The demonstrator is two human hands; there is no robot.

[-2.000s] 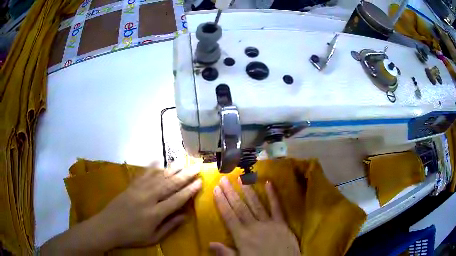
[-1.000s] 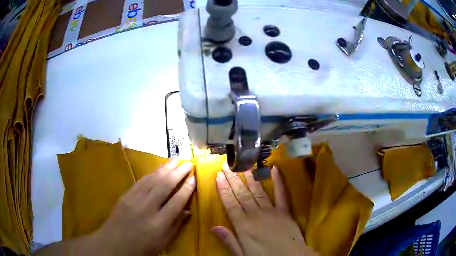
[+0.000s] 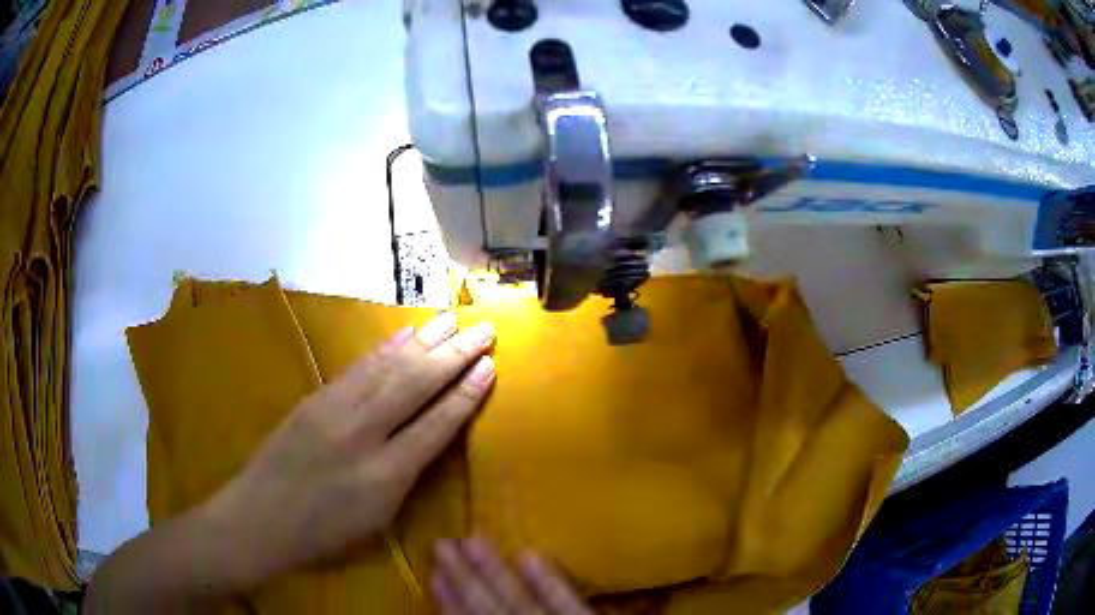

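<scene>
The mustard garment panel (image 3: 612,445) lies on the machine table, its far edge under the head of the white sewing machine (image 3: 720,108). The needle area (image 3: 480,288) is lit brightly; needle and presser foot are not clear. My left hand (image 3: 348,445) lies flat on the cloth, fingertips beside a seam line just in front of the needle area. My right hand (image 3: 504,583) is at the bottom edge, mostly cut off and a little blurred; its fingers lie over the panel near the same seam. It appears to hold nothing.
A pleated mustard bundle (image 3: 42,300) hangs at the left. A small mustard piece (image 3: 991,336) lies at the machine's right end. A blue plastic basket (image 3: 1039,517) with mustard cloth is at lower right. The shiny curved guard (image 3: 579,180) stands on the head front.
My right hand has moved from beside the presser area back toward me. My left hand stays near the needle on the cloth. The view has tilted lower, showing more of the basket.
</scene>
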